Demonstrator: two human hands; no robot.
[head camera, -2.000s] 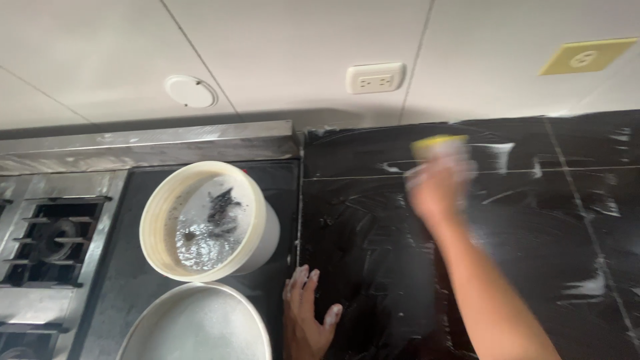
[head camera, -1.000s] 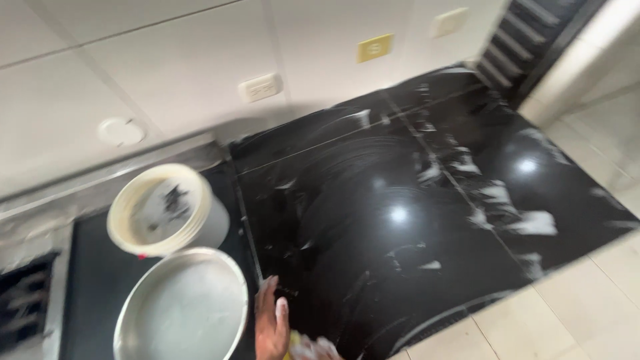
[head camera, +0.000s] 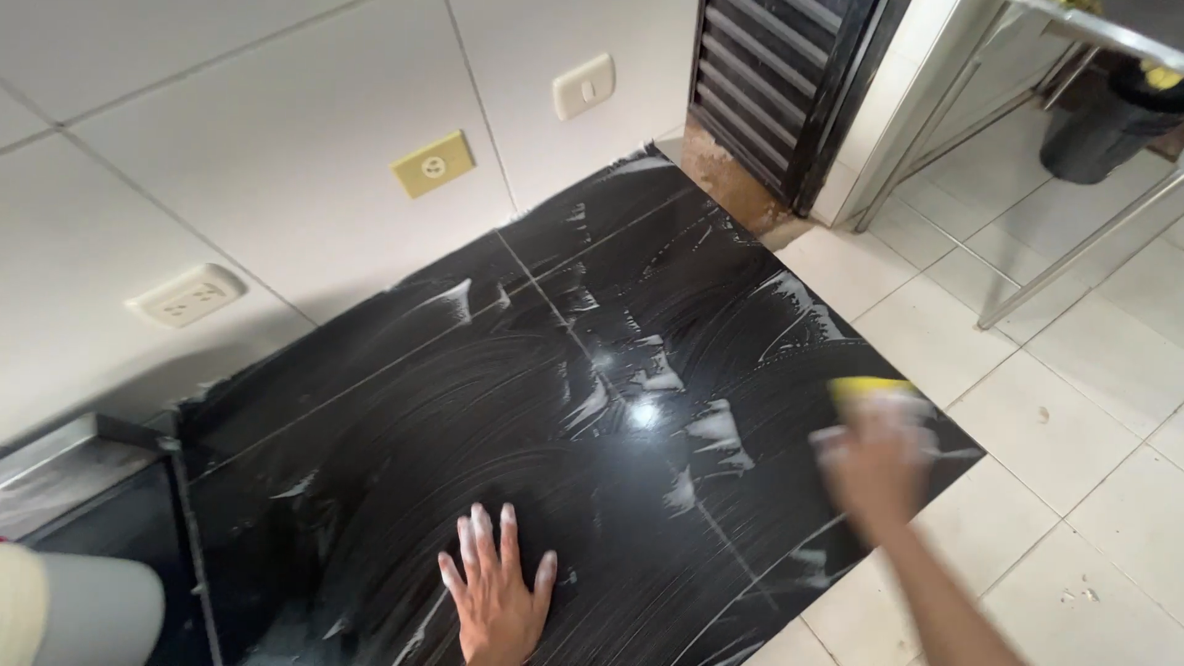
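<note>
A glossy black tiled countertop (head camera: 425, 388) carries streaks and patches of white suds. My right hand (head camera: 874, 453), blurred, holds a yellow sponge (head camera: 869, 387) against the countertop close to its right edge. Suds cover the fingers of that hand. My left hand (head camera: 499, 583) rests palm down on the countertop at the lower middle, fingers spread, with white suds on the fingertips and nothing held.
A pale plastic bucket (head camera: 83, 601) stands at the lower left beside a metal ledge (head camera: 65, 462). Outlets line the white tiled wall (head camera: 277, 139). Right of the countertop are a black louvered door (head camera: 768, 83), a metal-legged table (head camera: 1082, 250) and a dark bin (head camera: 1101, 129).
The view has swung right. My left hand has moved from beside the pan and bucket onto the countertop. My right hand with the sponge is now near the countertop's right edge.
</note>
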